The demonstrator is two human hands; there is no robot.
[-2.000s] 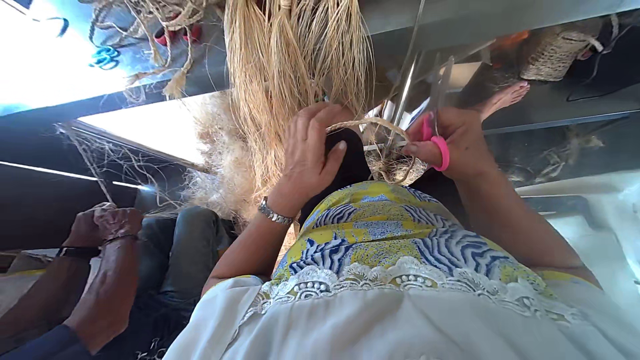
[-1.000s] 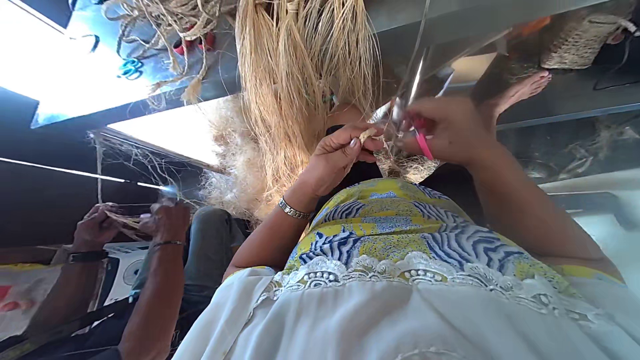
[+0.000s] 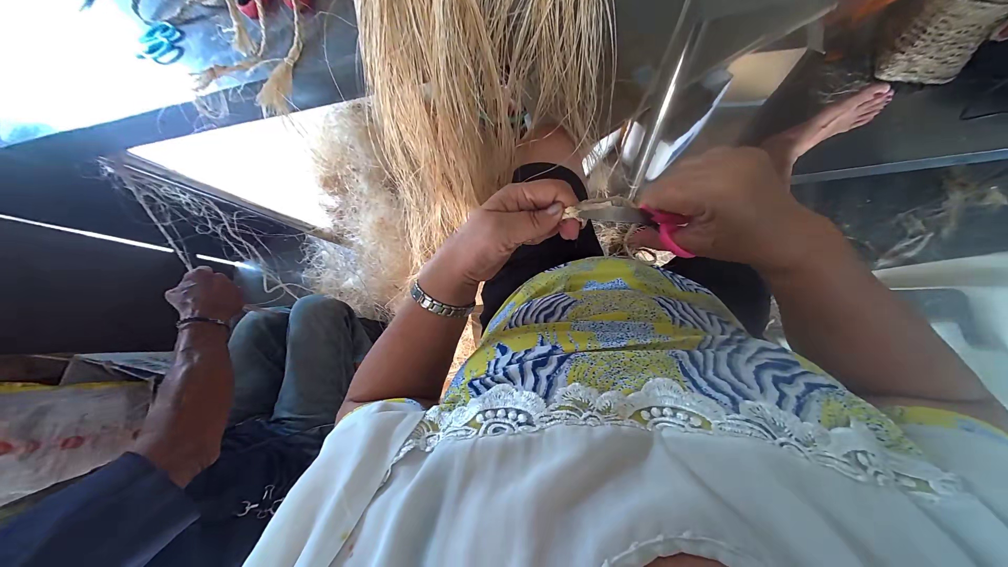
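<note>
Between thumb and fingers, my left hand (image 3: 512, 224) pinches the end of a pale braided fiber cord (image 3: 579, 213). My right hand (image 3: 720, 209) grips scissors with pink handles (image 3: 671, 231); their blades (image 3: 618, 213) lie along the cord, close to my left fingertips. Whether the blades are apart cannot be told. More of the cord hangs below the scissors, partly hidden by my right hand. A thick hank of straw-colored fiber (image 3: 441, 102) hangs just beyond my left hand.
At the left, a co-worker's hand (image 3: 206, 295) holds thin fibers (image 3: 169, 224). Blue-handled scissors (image 3: 161, 42) and cords with tassels (image 3: 279, 83) lie on the table at upper left. A woven basket (image 3: 937, 39) stands at upper right, near a bare foot (image 3: 846, 118).
The cord formed a wide arc between my hands two seconds ago; now my hands are closer together with the scissors' blades at the cord. The co-worker's hands have moved apart, one leaving view.
</note>
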